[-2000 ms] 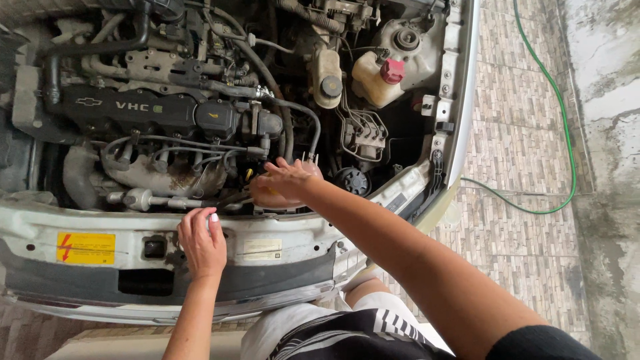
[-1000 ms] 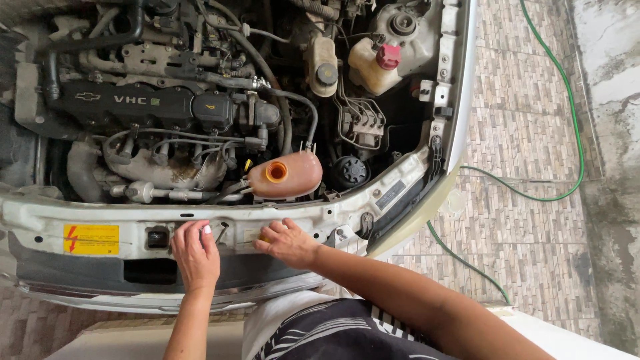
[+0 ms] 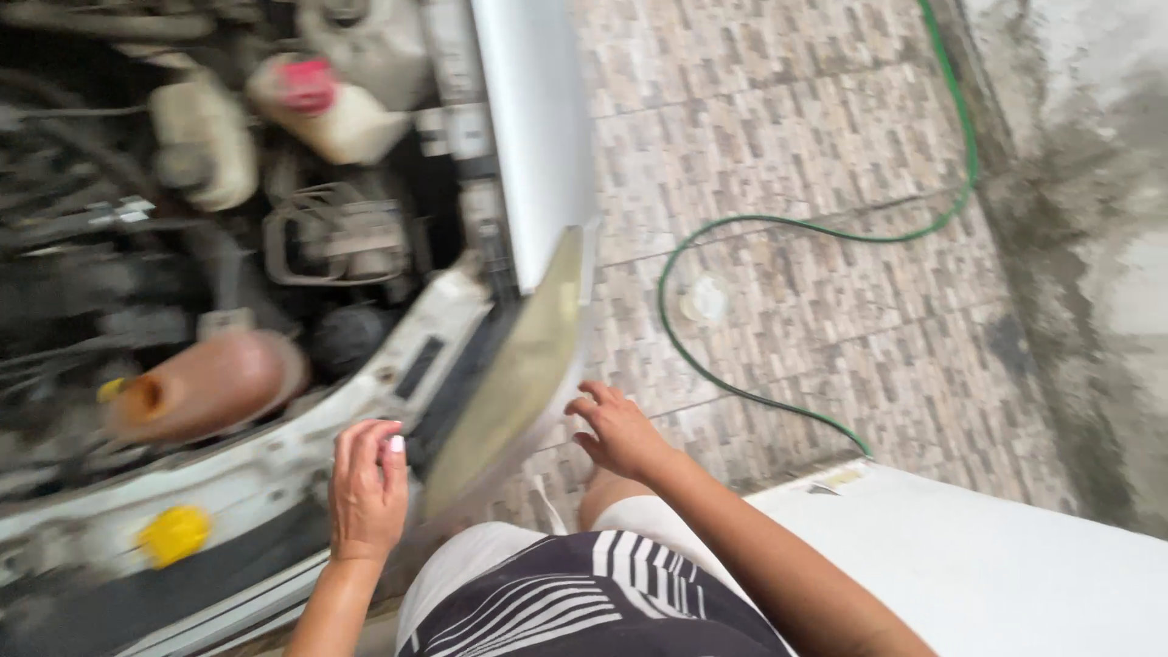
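My left hand (image 3: 368,488) is over the front edge of the engine bay, by the headlight, with its fingers slightly curled and nothing in them. Out past the headlight (image 3: 511,392), over the tiled floor, my right hand (image 3: 620,429) has its fingers apart and holds nothing. A yellow cap (image 3: 175,537) lies on the white front crossmember (image 3: 283,456). Behind that sits the brownish coolant expansion tank (image 3: 224,383), its filler neck uncovered. The engine bay is blurred.
A green hose (image 3: 766,392) curves over the tiled floor (image 3: 776,137), around a small whitish object (image 3: 703,301). A white panel (image 3: 985,547) stands at the lower right, and a stained wall (image 3: 1104,228) runs along the right. A reservoir with a red cap (image 3: 307,85) is in the engine bay.
The view has swung right. My right hand left the coolant tank for the crossmember, then moved right, off the car. The yellow cap now shows on the crossmember, where my right hand was.
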